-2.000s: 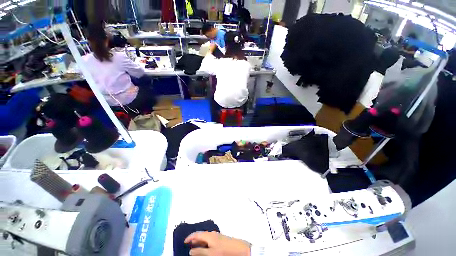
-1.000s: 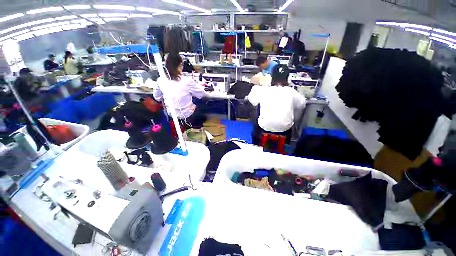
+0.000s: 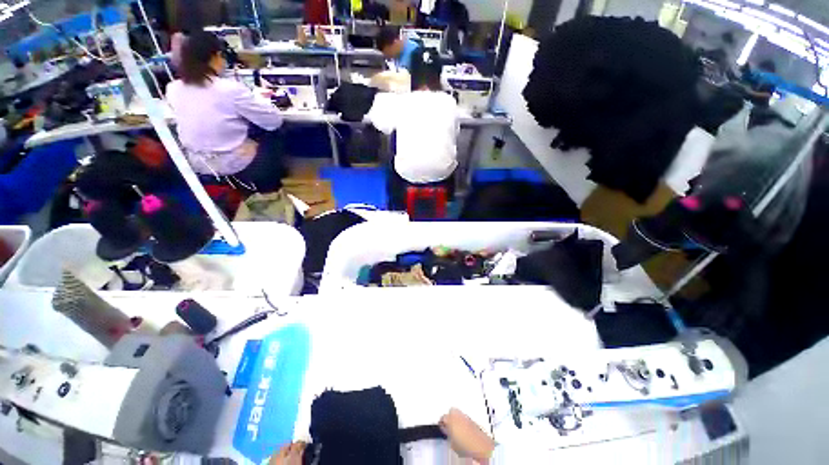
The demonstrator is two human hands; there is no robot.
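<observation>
A black fabric piece, perhaps a stack [image 3: 354,425], lies on the white table at the bottom centre. A narrow black strip [image 3: 425,433] runs from its right side to my right hand [image 3: 467,436], whose fingers hold the strip's end. My left hand [image 3: 289,453] is at the bottom edge beside the piece's left side, partly cut off. A small dark thing shows by its fingertips, too unclear to name, and its grip cannot be told.
A sewing machine [image 3: 164,400] stands left and another [image 3: 627,377] right. A blue JACK plate [image 3: 273,390] lies beside the left one. White troughs [image 3: 364,241] hold scraps behind the table. Thread cones [image 3: 168,227] stand left. Two people [image 3: 423,136] sit beyond.
The view dipped back down from the raised view of a second ago. Both hands are now in view, and the black strip now stretches to my right hand, which earlier lay on the fabric.
</observation>
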